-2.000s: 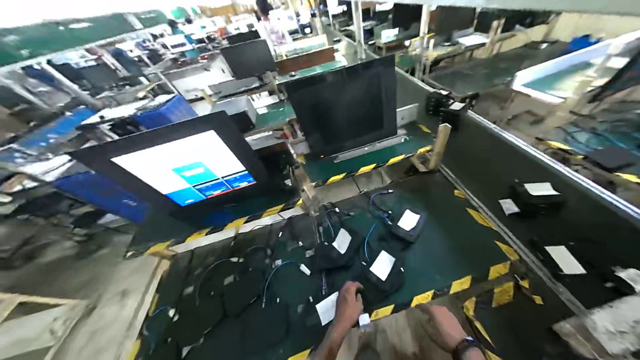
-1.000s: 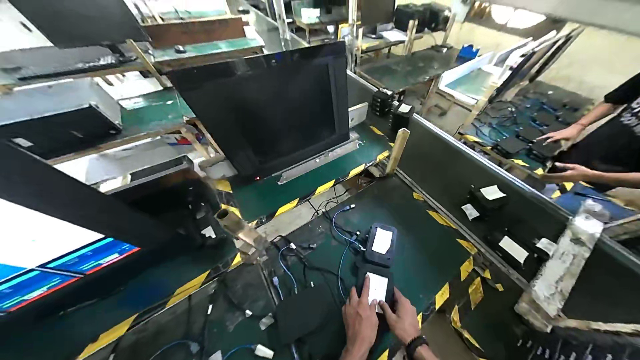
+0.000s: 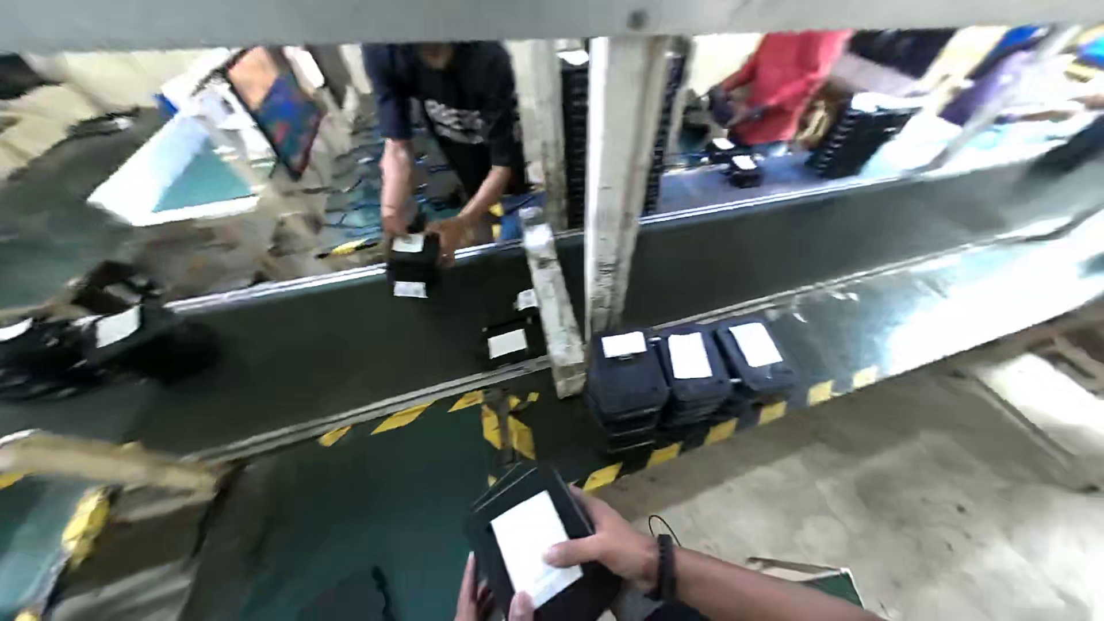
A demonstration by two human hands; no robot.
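Observation:
A black box-shaped device (image 3: 539, 552) with a white paper on its top is held between both hands at the bottom centre. My right hand (image 3: 608, 543) grips its right side, thumb on the paper, with a dark band at the wrist. At the lower left edge of the device, my left hand (image 3: 487, 595) is partly cut off by the frame, its thumb on the near edge. More such devices seem to lie beneath the top one. Beyond it stand stacks of similar black devices (image 3: 628, 379) with white papers on top.
A dark conveyor belt (image 3: 302, 358) runs across, bearing black devices (image 3: 509, 341). Across it, a co-worker (image 3: 448, 129) holds a device over the belt. A white post (image 3: 612, 172) and a slanted wooden bar (image 3: 552, 302) rise beside the stacks. A green worktop (image 3: 362, 509) has yellow-black edging.
The view has swung far to the right, from the monitors to the belt and stacks. The devices under my hands lay on the green worktop; now my hands hold them at its right edge.

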